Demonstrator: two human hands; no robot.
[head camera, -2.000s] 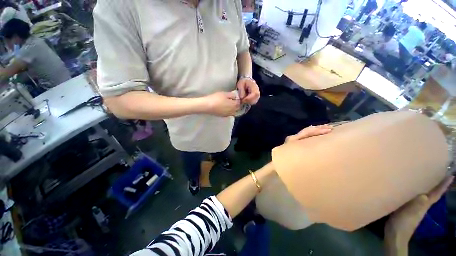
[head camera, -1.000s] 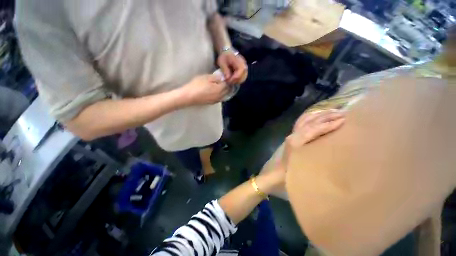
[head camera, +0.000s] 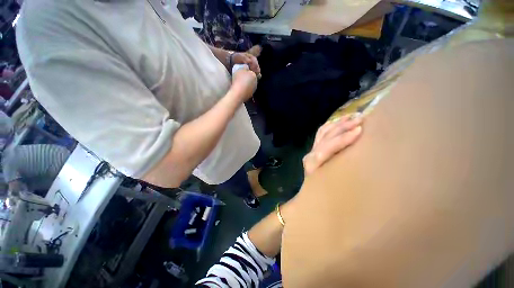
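A tan card sheet (head camera: 406, 180) fills the right side of the view, close to the camera, its surface smooth and slightly curved. My left hand (head camera: 332, 143) lies at its upper left edge with the fingers over the edge; my wrist and part of my forearm are partly behind the card. Shiny clear film with yellowish tones (head camera: 375, 95) runs along the card's upper edge. My right hand is not in view.
A person in a pale shirt (head camera: 129, 84) stands at the left, hands together on a small white item (head camera: 239, 68). A blue bin (head camera: 195, 224) sits on the floor. A white machine table (head camera: 84, 197) is at the left, dark cloth (head camera: 310, 84) behind.
The card has come closer and fills more of the view. The person has turned and shows more of one side. My right hand, seen under the card at first, has gone out of view.
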